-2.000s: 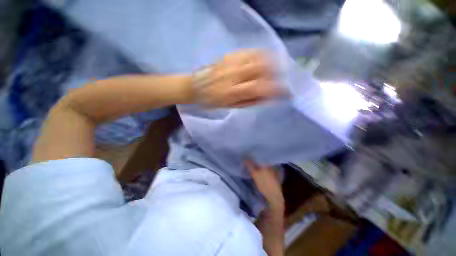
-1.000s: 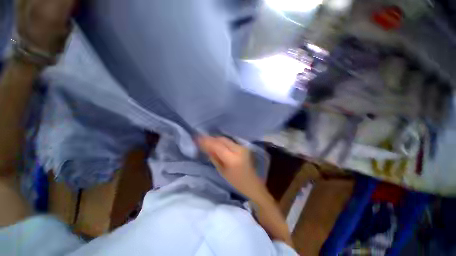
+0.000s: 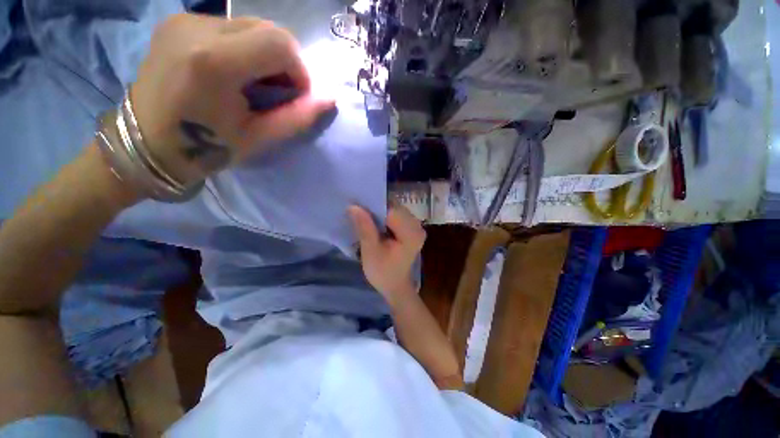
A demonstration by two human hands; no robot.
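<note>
A light blue-grey garment piece lies from the left up to the bright needle area of the overlock machine. My left hand, with silver bangles at the wrist, is over the cloth left of the needle area, fingers curled. Whether it grips cloth is hidden. My right hand pinches the cloth's near right edge between thumb and fingers, below the needle area. More bunched cloth lies across my lap.
Grey forked strips hang over the table's front edge. A measuring tape, tape roll, yellow-handled scissors and thin dark red stick are at right. Below are a cardboard box and blue crate; cloth hangs at left.
My left hand has moved from the far upper left to over the cloth near the needle area. The raised cloth now lies flatter. My right hand stays at its near edge. The view has turned.
</note>
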